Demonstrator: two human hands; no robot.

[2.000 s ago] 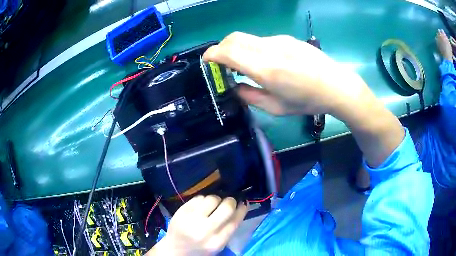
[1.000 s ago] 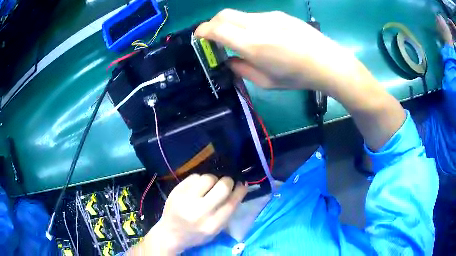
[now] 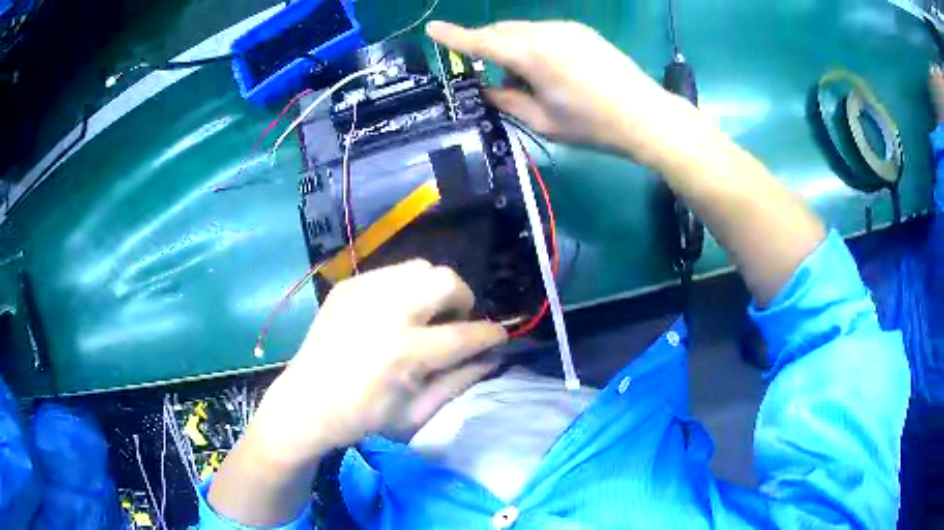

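Observation:
The black housing (image 3: 404, 223) lies on the green bench, tilted, its broad face with an orange strip (image 3: 388, 230) towards me. My left hand (image 3: 388, 347) grips its near edge; its fingertips are by a red wire (image 3: 556, 233) looping down the right side. My right hand (image 3: 559, 83) is at the far right corner, thumb and finger around a circuit board (image 3: 450, 78) standing on edge. A white cable (image 3: 336, 91) and a thin wire (image 3: 350, 197) run over the housing. A white strip (image 3: 543, 259) hangs at its right side.
A blue bin (image 3: 295, 52) stands behind the housing. An electric screwdriver (image 3: 680, 166) is upright at right, with tape rolls (image 3: 872, 135) beyond. Yellow-and-black boards (image 3: 197, 424) lie low left. A short wire with a white plug (image 3: 259, 350) sticks out left. Another person's blue sleeve (image 3: 937, 135) shows far right.
The housing has tipped, its far end dropping back and its broad face turning up towards me. Both hands have moved with it, my left hand upward. The white strip has come into clearer view.

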